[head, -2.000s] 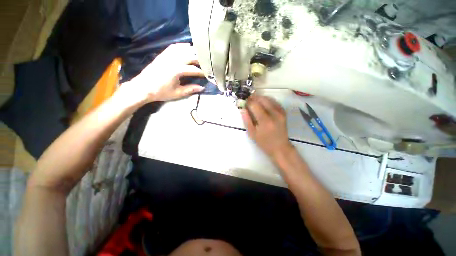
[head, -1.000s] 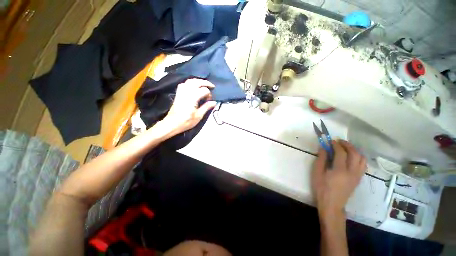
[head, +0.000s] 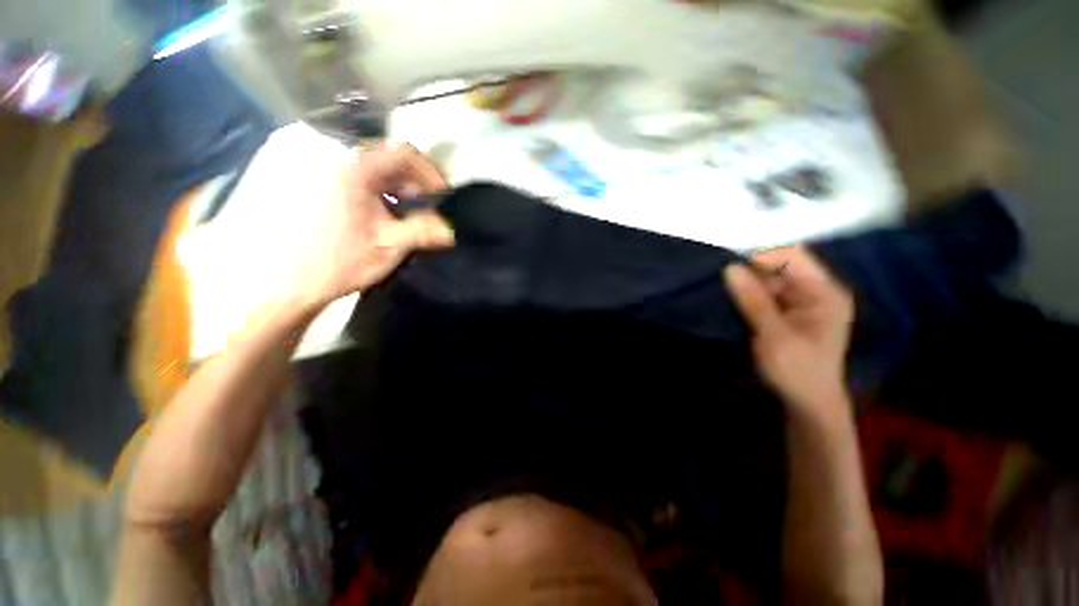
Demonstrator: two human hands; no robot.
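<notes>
A dark garment piece is stretched between my two hands at the near edge of the white machine table, and its lower part hangs over my lap. My left hand pinches its upper left corner, just below the needle end of the sewing machine. My right hand pinches its right end. The blue thread snips lie on the table beyond the cloth. The frame is blurred, so seams and edges are hard to tell.
Red scissor loops show behind the snips. Dark cut panels lie on cardboard at the left, by an orange strip. Dark blue cloth lies at the right. Something red is low at the right.
The cloth has left the needle area and is now spread between both hands. My right hand has let go of the snips and taken the cloth's right end. The view has shifted.
</notes>
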